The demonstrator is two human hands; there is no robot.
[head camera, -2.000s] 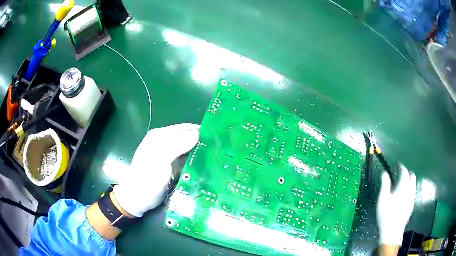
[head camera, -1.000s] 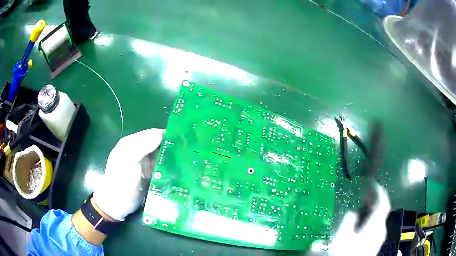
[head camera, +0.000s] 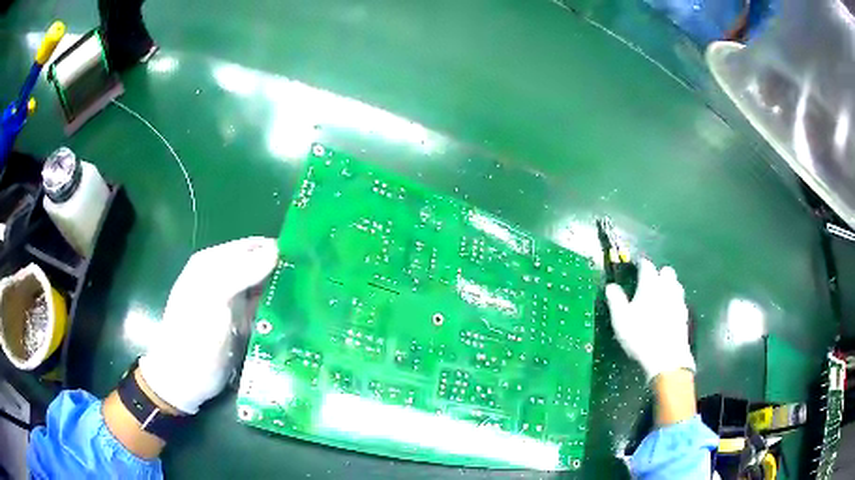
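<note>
A green circuit board (head camera: 403, 291) lies tilted in view, its flat side with silvery solder dots facing up. My left hand (head camera: 211, 314), in a white glove, is shut on its left edge; the fingers beneath are hidden. My right hand (head camera: 652, 319), also gloved, is just right of the board, over the handles of the cutters (head camera: 607, 246). The cutters' jaws point away from me. The hand hides the handle ends, and I cannot tell if it grips them.
Tiny clippings are scattered right of the board. At left are a black tray (head camera: 105, 239), white bottle (head camera: 80, 211), clippings cup (head camera: 33, 319), and solder spool stand (head camera: 84, 80). A clear hood (head camera: 792, 112) and blue clothing (head camera: 698, 23) are upper right; black organisers (head camera: 727, 422) lower right.
The dark bar that my right hand held one second ago is no longer seen in its grasp. That hand has moved up onto the cutters. The whole view has shifted; my left hand still holds the board.
</note>
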